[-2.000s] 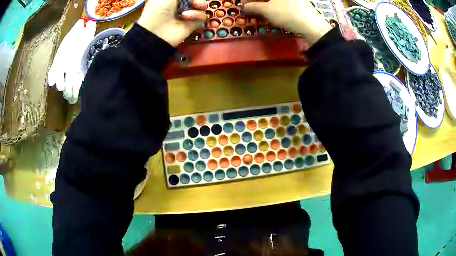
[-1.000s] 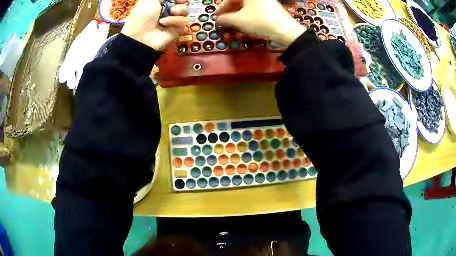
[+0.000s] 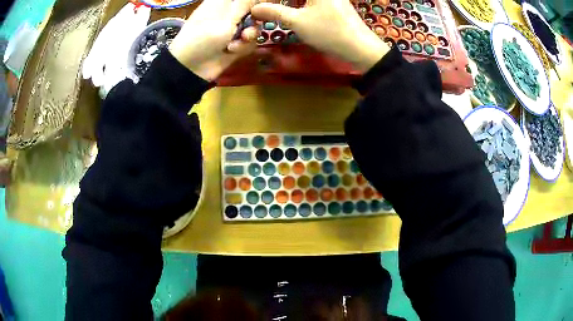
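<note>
A thick red mould plate (image 3: 295, 68) with round cavities lies at the top centre; many cavities hold orange, teal or dark pieces. My left hand (image 3: 217, 39) is cupped over its left part, holding small dark key pieces (image 3: 246, 26) against the palm and fingers. My right hand (image 3: 323, 28) is beside it, thumb and fingertips meeting my left hand at those pieces; whether its fingertips pinch one is hidden. The sample keyboard (image 3: 308, 184), pale with multicoloured round keys, lies flat nearer my body, its right end under my right sleeve.
A bowl of dark and silvery discs (image 3: 157, 47), white gloves (image 3: 116, 47) and a long brown tray (image 3: 53, 75) lie left. Plates of slate (image 3: 502, 157), teal (image 3: 518, 66), dark (image 3: 544, 141) and yellow pieces (image 3: 474, 9) stand right. A basin rim (image 3: 191, 216) shows under my left sleeve.
My right hand has moved left from over the mould to meet my left hand at the dark pieces. The view has shifted, so the mould's right part shows more.
</note>
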